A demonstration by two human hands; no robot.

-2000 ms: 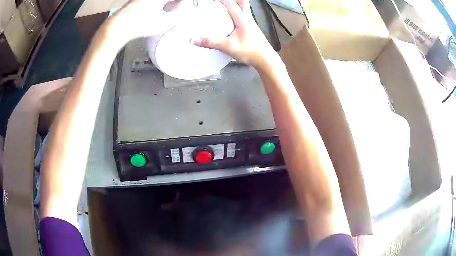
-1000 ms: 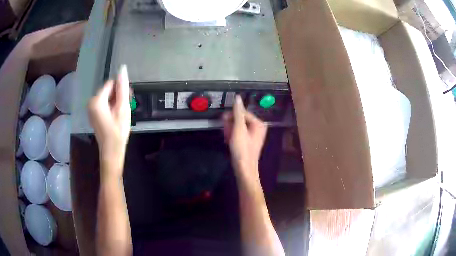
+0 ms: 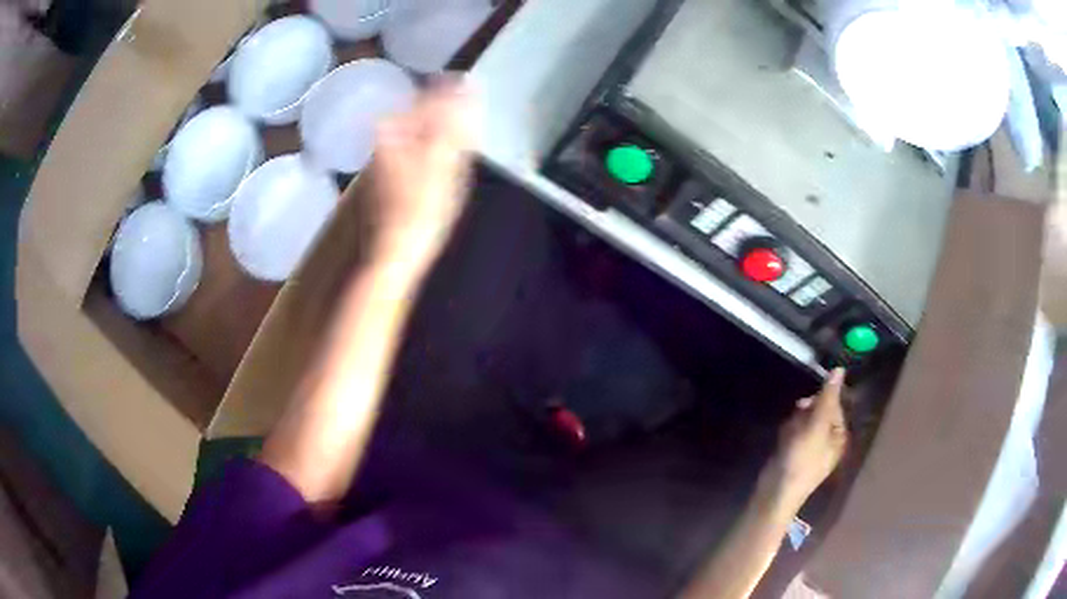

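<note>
A white plastic housing (image 3: pixel 924 76) sits on the machine bed at the upper right, round face towards me. The black front panel has a green button (image 3: pixel 630 165) at its left end, a red button (image 3: pixel 762 264) in the middle and another green button (image 3: pixel 861 339) at its right end. My right hand (image 3: pixel 819 439) is just below the right green button, index finger extended, holding nothing visible. My left hand (image 3: pixel 421 170) is blurred at the inner edge of the left carton, beside the white housings (image 3: pixel 281 217); its fingers cannot be made out.
The left carton (image 3: pixel 59 257) holds several white round housings. The right carton's brown flap (image 3: pixel 954 386) stands close to my right hand, with whitish plastic (image 3: pixel 1006 491) beyond it. A dark space with a small red object (image 3: pixel 566 424) lies below the panel.
The view has turned towards the left carton. My left hand has moved from beside the left green button to the carton's edge. My right hand stays near the right button; the housing remains on the bed.
</note>
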